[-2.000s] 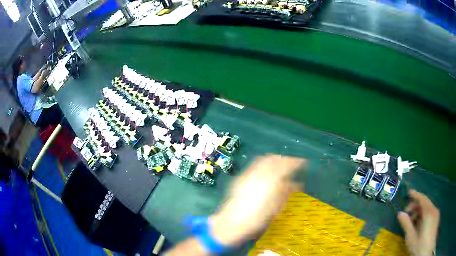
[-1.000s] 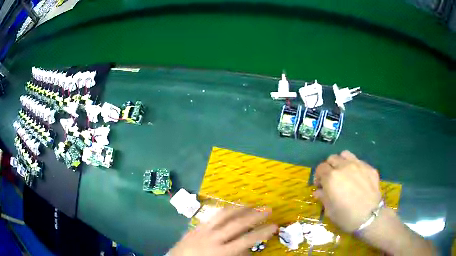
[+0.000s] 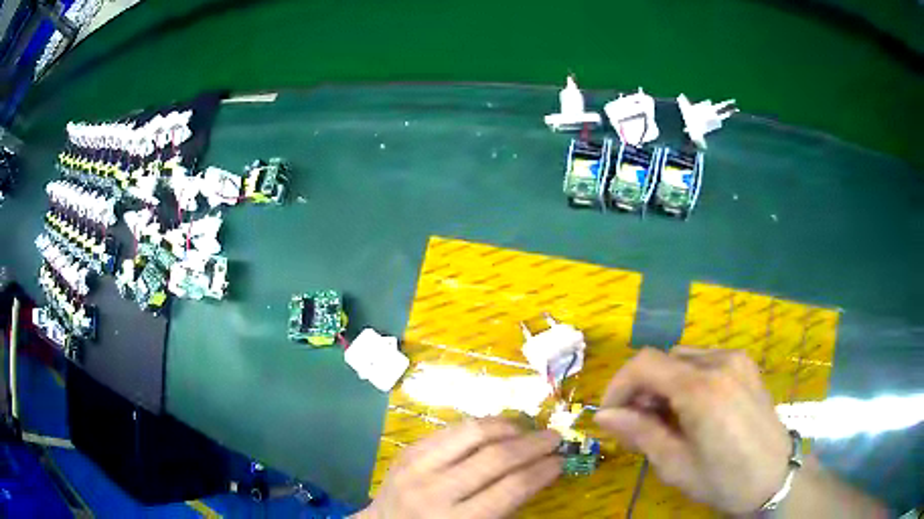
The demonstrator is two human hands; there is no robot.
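Note:
A small green circuit board lies on a large yellow tape sheet, with a white plug head beyond it, prongs pointing away. My left hand holds the board from the left with its fingertips. My right hand is just right of the board, thumb and fingers bent together; whether a piece of tape is between them cannot be told. Another board with a white plug head lies left of the sheet. Glare covers part of the sheet.
Three taped assemblies stand side by side at the back right, plugs away from me. A second tape sheet lies at right. Rows and a heap of untaped assemblies lie at left, partly on a black mat. The green conveyor belt runs beyond the bench.
The right hand has moved down from the sheet's top right edge to beside the board. One plug head now points away from me above the left fingertips. The view has shifted slightly.

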